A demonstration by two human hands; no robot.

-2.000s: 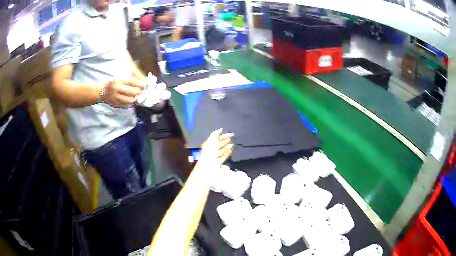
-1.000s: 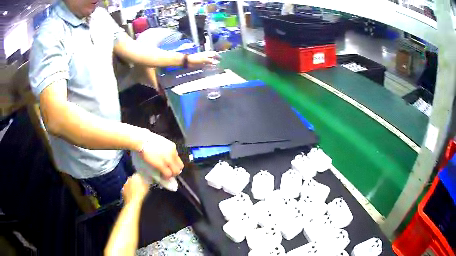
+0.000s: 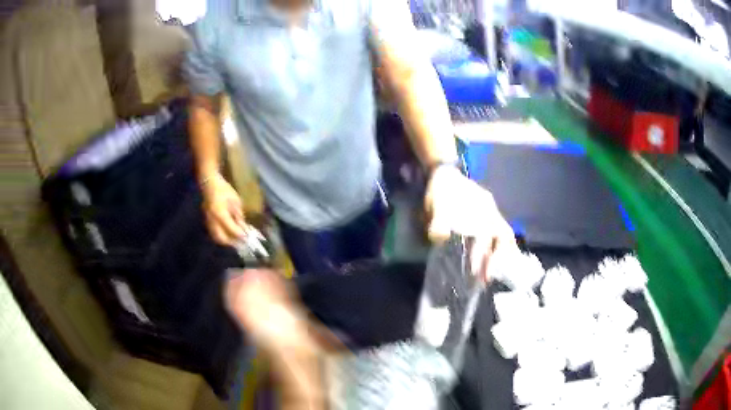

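A loose pile of white plug adapters [image 3: 573, 332] lies on black matting at the right. More pale adapters [image 3: 393, 376] show, blurred, in the black tray at the bottom centre. My left hand [image 3: 260, 300] is strongly blurred left of that tray, its forearm running to the bottom edge. Its fingers and any hold cannot be made out. Another person's hand grips a clear plastic-like sheet or bag [image 3: 445, 276] between the tray and the pile. My right hand is out of the picture.
The other person [image 3: 300, 120] stands close in front, the other hand holding a small whitish thing. Stacked black crates [image 3: 144, 240] are at left. Beyond the pile are a dark sheet [image 3: 549, 192], the green conveyor [image 3: 673, 256] and a red bin [image 3: 653, 132].
The view has swung left, so the adapter pile sits further right. The other person appears nearer, one hand now beside the pile with the clear sheet. My left hand is apart from theirs.
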